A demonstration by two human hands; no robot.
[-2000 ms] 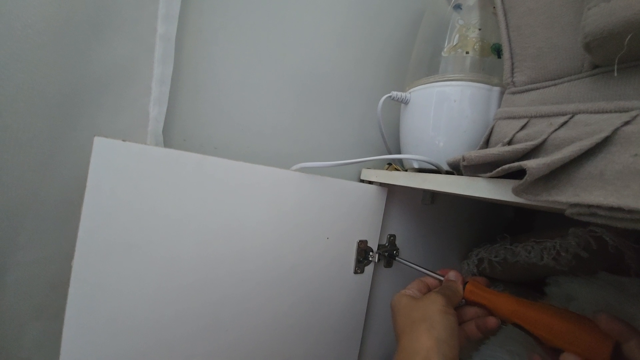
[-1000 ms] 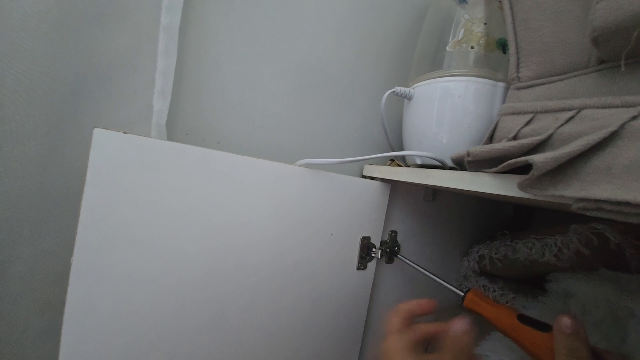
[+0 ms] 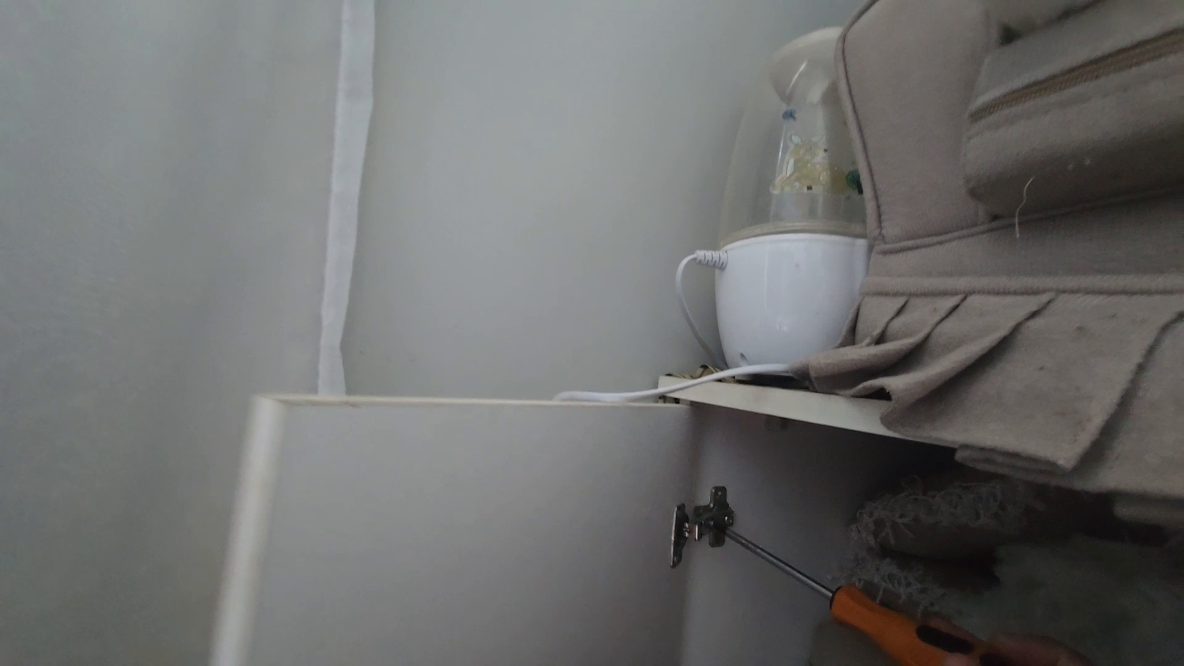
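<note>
My right hand [image 3: 1017, 647] grips the orange handle of a screwdriver [image 3: 883, 622], and only some of its fingers show at the bottom edge. The metal shaft slants up and left, its tip at the mounting plate of a metal cabinet hinge [image 3: 715, 518] on the inner side wall. The hinge's other part sits on the white cabinet door [image 3: 462, 527], which stands open. Below the screwdriver handle, a dim shape at the bottom edge may be part of my left hand [image 3: 846, 645]; what it does cannot be told.
On the cabinet top [image 3: 795, 402] stand a white-based appliance with a clear cover [image 3: 791, 301] and its white cord [image 3: 620, 396]. Grey-beige pleated fabric [image 3: 1017, 370] hangs over the edge. Fringed, fluffy textiles [image 3: 934, 518] lie inside. A pale wall [image 3: 518, 203] rises behind.
The hand near the screwdriver's shaft has let go and moved down, mostly out of view. The door has swung, and its outer edge face now shows. The screwdriver tip remains at the hinge.
</note>
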